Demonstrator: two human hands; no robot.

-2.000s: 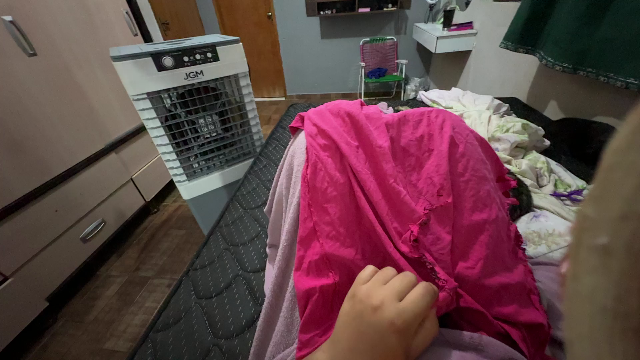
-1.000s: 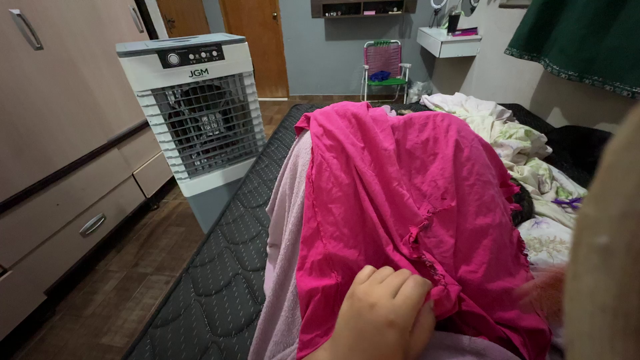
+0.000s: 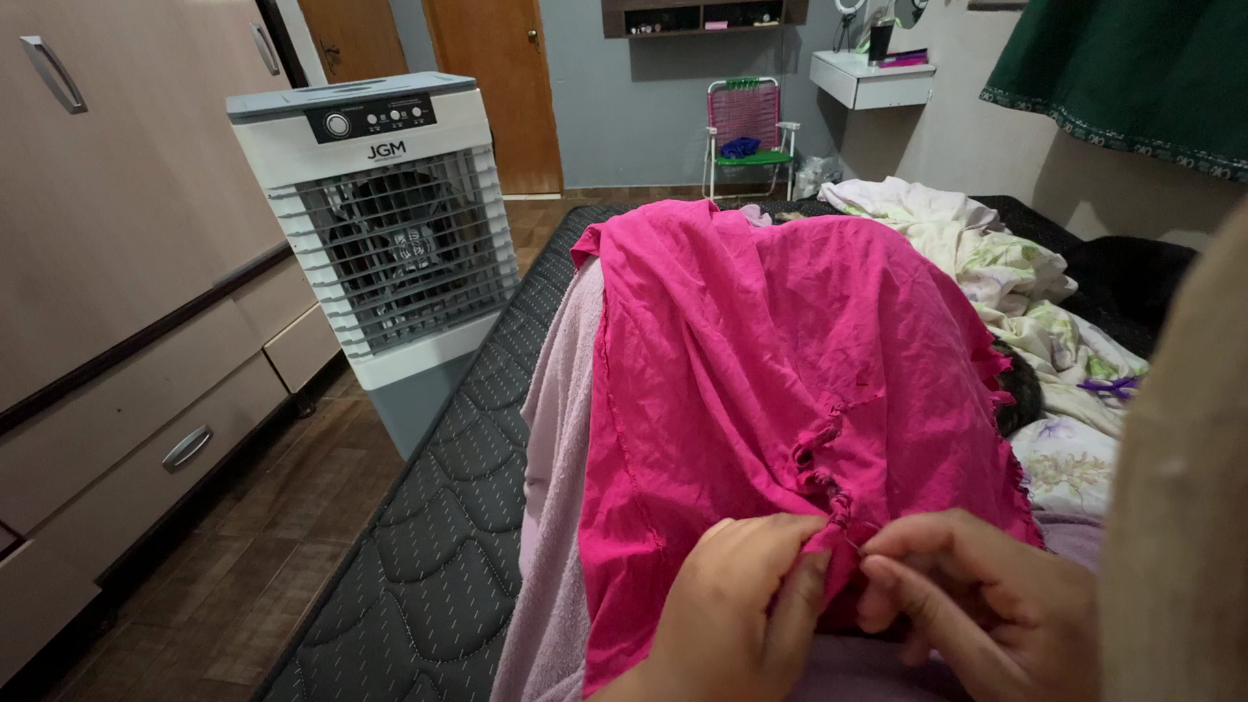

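Note:
A bright pink cloth [image 3: 721, 390] lies draped over a raised form and a pale lilac towel [image 3: 556, 487]. Down its middle runs a puckered, gathered seam. My left hand [image 3: 746, 595] pinches a fold of the pink cloth at the lower end of that seam. Just to the right, my right hand [image 3: 960, 585] has its thumb and forefinger together on something thin, perhaps a needle or thread, close to the fold; it is too fine to tell which. The right hand's other fingers are curled and partly hidden.
Beneath is a dark quilted mattress [image 3: 429, 575]. An air cooler [image 3: 390, 224] stands at its left, before a wardrobe [image 3: 127, 195]. Crumpled floral bedding [image 3: 975, 244] and a purple item [image 3: 1111, 387] lie at the right. A blurred beige object [image 3: 1180, 468] fills the right edge.
My right hand has come into clear view beside my left; one second ago only a blur showed at the right. The left hand keeps its hold on the pink cloth.

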